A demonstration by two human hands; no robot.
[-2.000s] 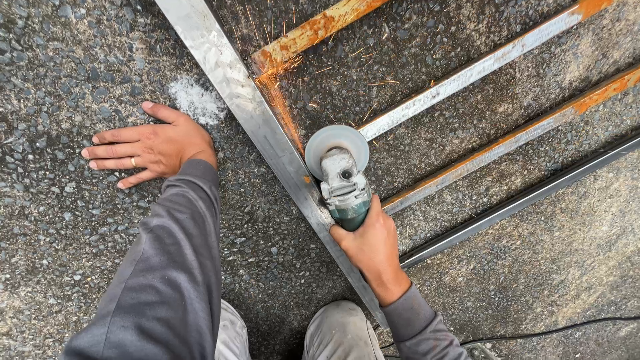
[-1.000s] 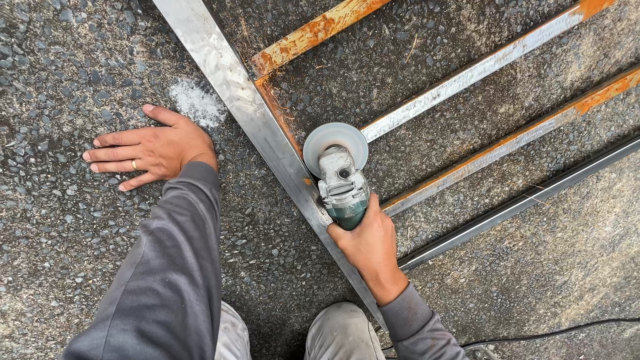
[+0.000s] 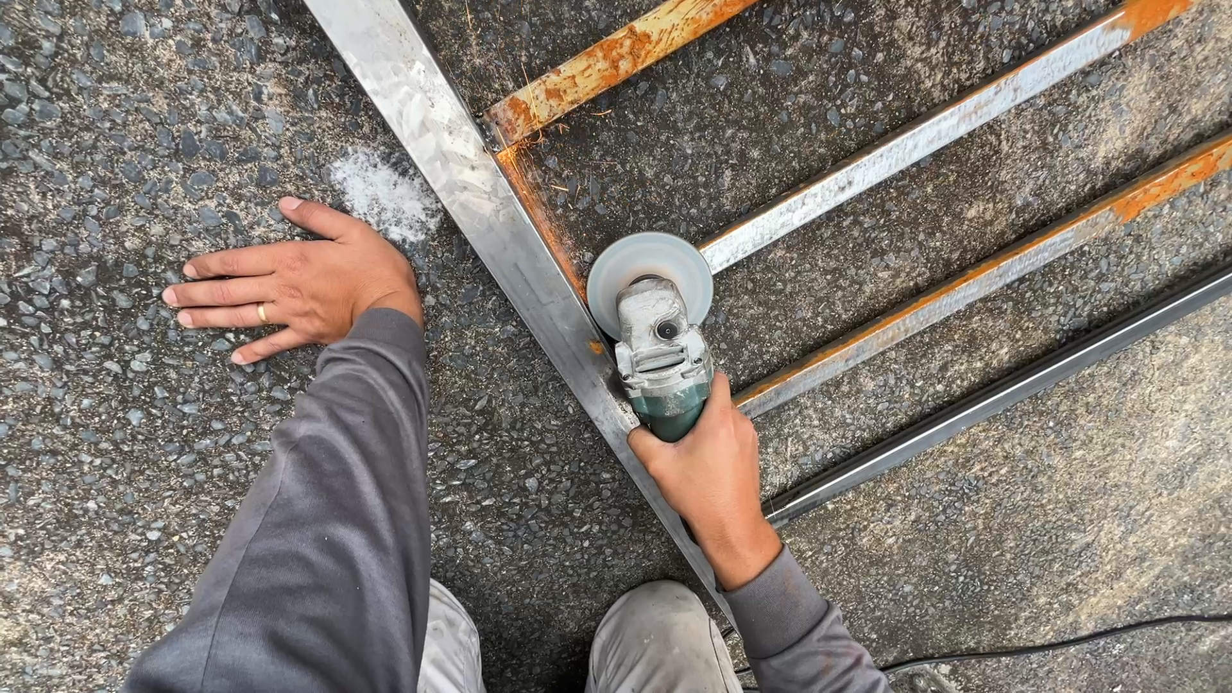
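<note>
My right hand (image 3: 710, 467) grips the green body of an angle grinder (image 3: 664, 361), whose round disc (image 3: 650, 281) lies at the inner edge of a long steel bar (image 3: 500, 226). A few sparks show near the corner where a rusty crossbar (image 3: 616, 63) meets that bar. Palm down on the rough ground rests my left hand (image 3: 303, 279), fingers spread, a ring on one finger, holding nothing. The disc partly hides the end of a partly bared metal crossbar (image 3: 866, 159).
Further right run another rust-edged crossbar (image 3: 962, 284) and a dark metal bar (image 3: 1001, 395). A white powdery patch (image 3: 385, 195) marks the ground beside my left hand. A black cable (image 3: 1059, 640) crosses the lower right, and my knees are at the bottom.
Many sparks flew around the corner two seconds ago; fewer show now. Both hands and the grinder have stayed in nearly the same places.
</note>
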